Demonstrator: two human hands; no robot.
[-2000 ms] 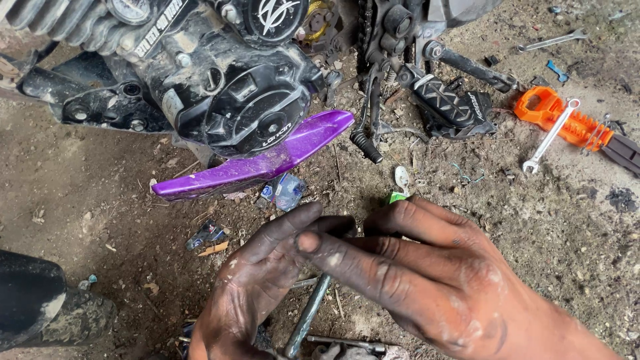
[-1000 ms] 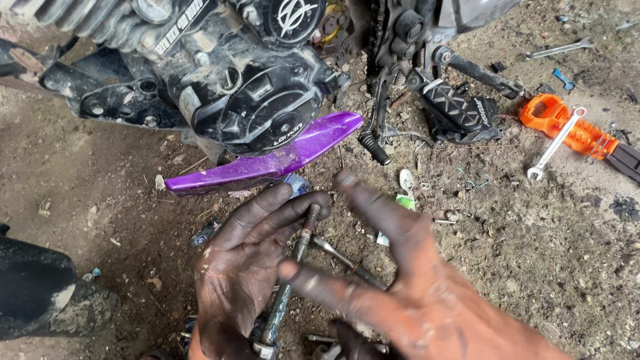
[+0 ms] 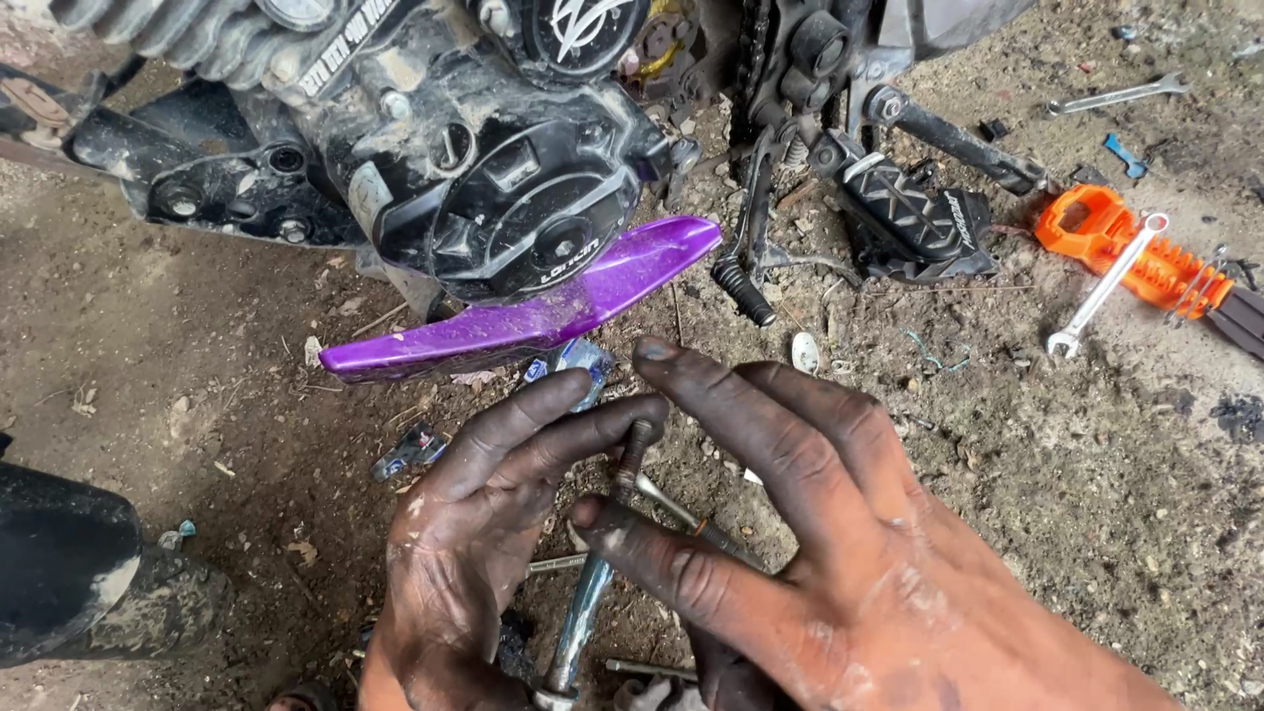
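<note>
Upright in my left hand (image 3: 474,533) is a long metal bolt (image 3: 590,592) with a threaded tip. A finger of that hand curls over the tip, and the bolt's head is low in the palm. My right hand (image 3: 790,513) is just right of the bolt, thumb and fingers spread, with nothing held; its thumb lies beside or against the shank, which I cannot tell. Both hands are blackened with grease. Beyond them a purple plastic fairing piece (image 3: 523,326) lies under the black engine cover (image 3: 533,207) of a motorcycle.
A footpeg (image 3: 908,207) and a gear lever (image 3: 743,286) extend from the motorcycle. On the dirt at right are an orange plastic part (image 3: 1136,247), a combination wrench (image 3: 1106,286) across it, and another wrench (image 3: 1121,96). More metal tools (image 3: 691,513) lie beneath my hands. A dark boot (image 3: 69,563) stands at left.
My hands were close together around the bolt two seconds ago, and my right hand's fingers have since spread apart. The bolt's threaded tip, covered then, now shows.
</note>
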